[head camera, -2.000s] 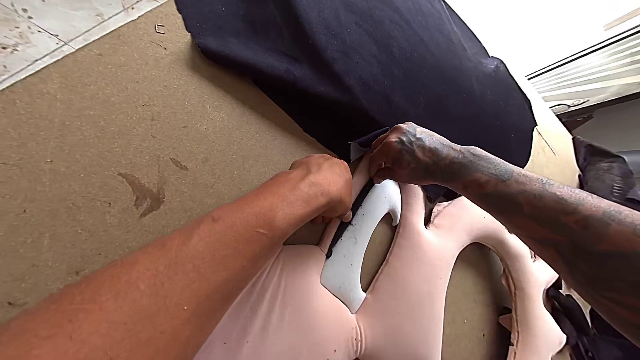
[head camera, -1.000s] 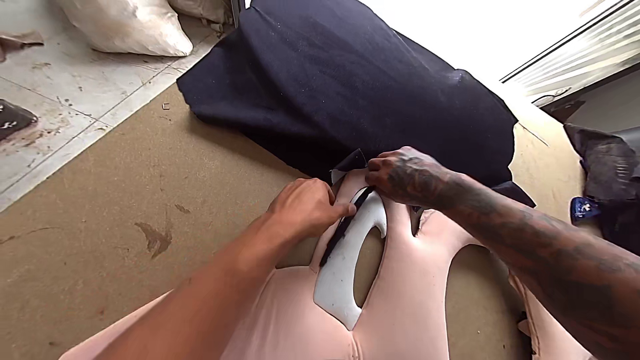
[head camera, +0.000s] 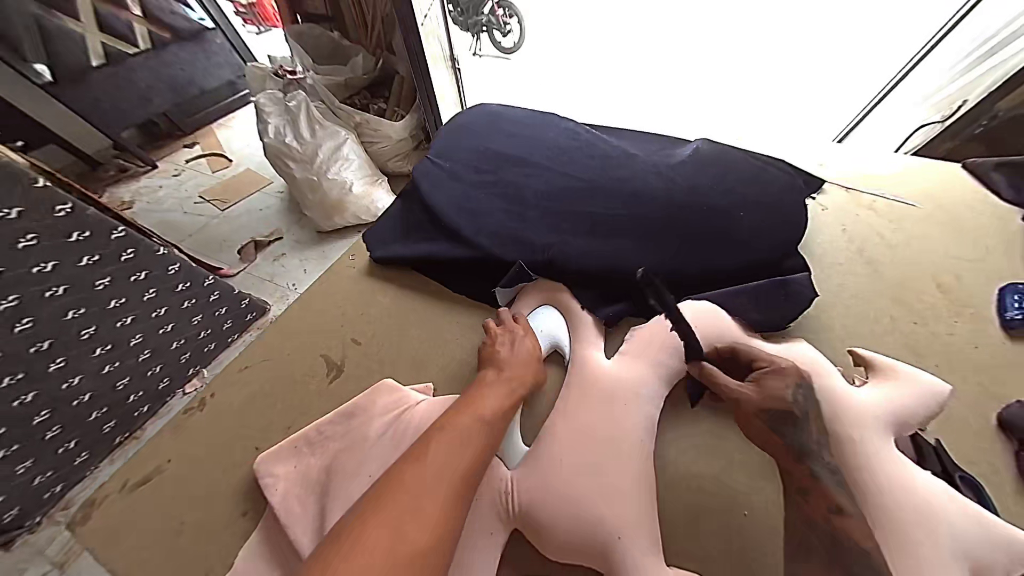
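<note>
A padded shape covered in pink fabric (head camera: 592, 448), with curved cut-outs, lies on a brown board tabletop. My left hand (head camera: 512, 352) presses on its upper left branch, beside a white curved piece (head camera: 549, 326) around the oval opening; its fingertips are partly hidden from view. My right hand (head camera: 740, 388) pinches a narrow black strip (head camera: 678, 320) between thumb and fingers, held up over the pink shape's middle part. Behind both hands a large dark navy fabric sheet (head camera: 608, 200) lies spread, its near edge touching the pink shape.
The brown board (head camera: 320, 352) reaches left to a patterned dark panel (head camera: 104, 320). White sacks (head camera: 320, 152) stand on the tiled floor beyond. A blue object (head camera: 1012, 308) and dark scraps lie at the right. Dark-handled scissors (head camera: 948, 472) appear partly under the pink shape's right side.
My right hand has moved right, away from my left hand, with the black strip, which earlier lay along the white piece. The view has tilted up.
</note>
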